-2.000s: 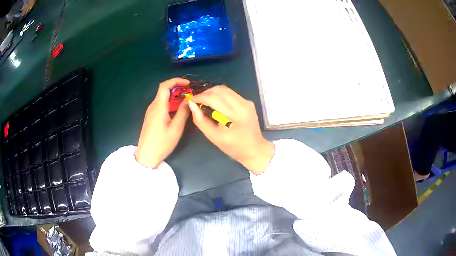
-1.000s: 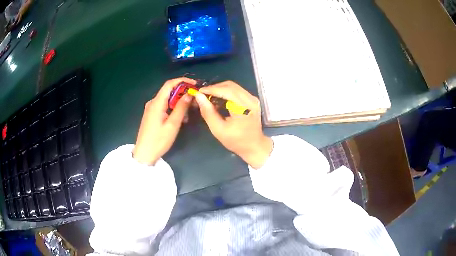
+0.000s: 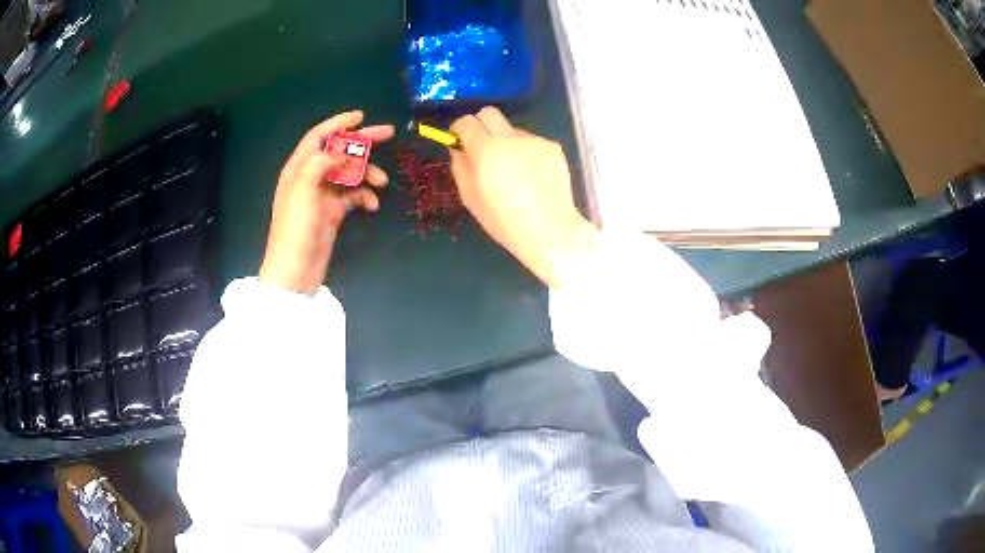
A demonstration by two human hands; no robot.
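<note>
My left hand holds a red plastic housing with a small white and dark detail on its upturned face. My right hand holds a yellow-handled tool, its yellow end pointing left towards the bin; the rest of the tool is hidden in the hand. A loose heap of thin dark-red pieces lies on the green bench between the hands. The two hands are apart.
A black bin with shiny blue contents stands beyond the heap. A black blister tray is at left, a spiral-bound stack at right. Another red housing lies at far left. Cardboard stands at upper right.
My hands have moved apart. The left took the red housing left and turned it; the right lifted the tool off it and moved forward. The dark-red heap is now uncovered. The view has shifted slightly.
</note>
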